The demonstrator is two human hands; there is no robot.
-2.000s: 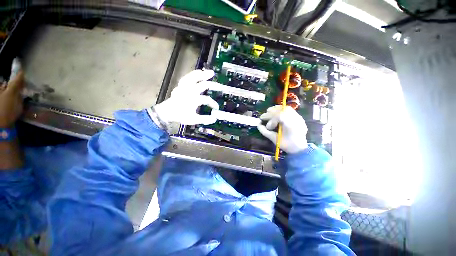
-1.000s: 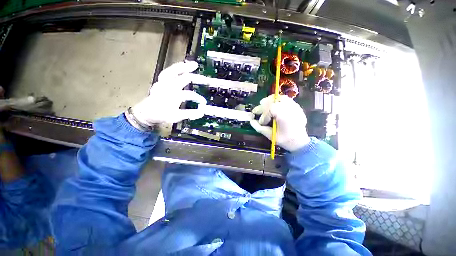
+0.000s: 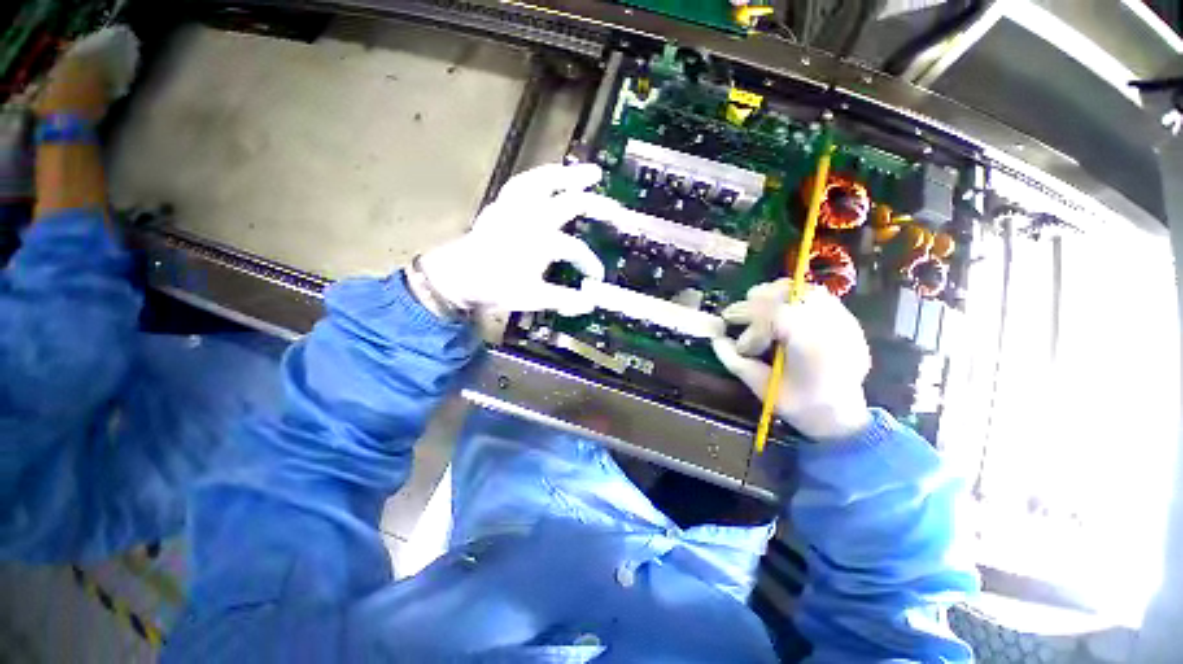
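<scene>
A green circuit board (image 3: 778, 149) crowded with parts lies in its dark carrier. Three parallel silver-white heatsink bars cross it; the lowest bar (image 3: 658, 311) lies between my hands. My gloved left hand (image 3: 519, 244) is over the board's left side, thumb and fingers apart, fingertips at the left ends of the lower two bars. My gloved right hand (image 3: 804, 350) holds a yellow stick (image 3: 807, 234), which slants up past two copper-red ring coils (image 3: 846, 204). Its thumb and finger are at the lowest bar's right end. Whether the fingertips press the bar cannot be told.
Metal conveyor rails (image 3: 623, 422) run in front of and behind the board. A pale flat surface (image 3: 324, 143) lies between the rails at left. Another person's gloved hand (image 3: 104, 62) is at the upper left. Strong glare covers the right side.
The view has shifted, so board and hands appear farther right. My hands keep nearly the same places on the board. The other person's hand now shows at the upper left.
</scene>
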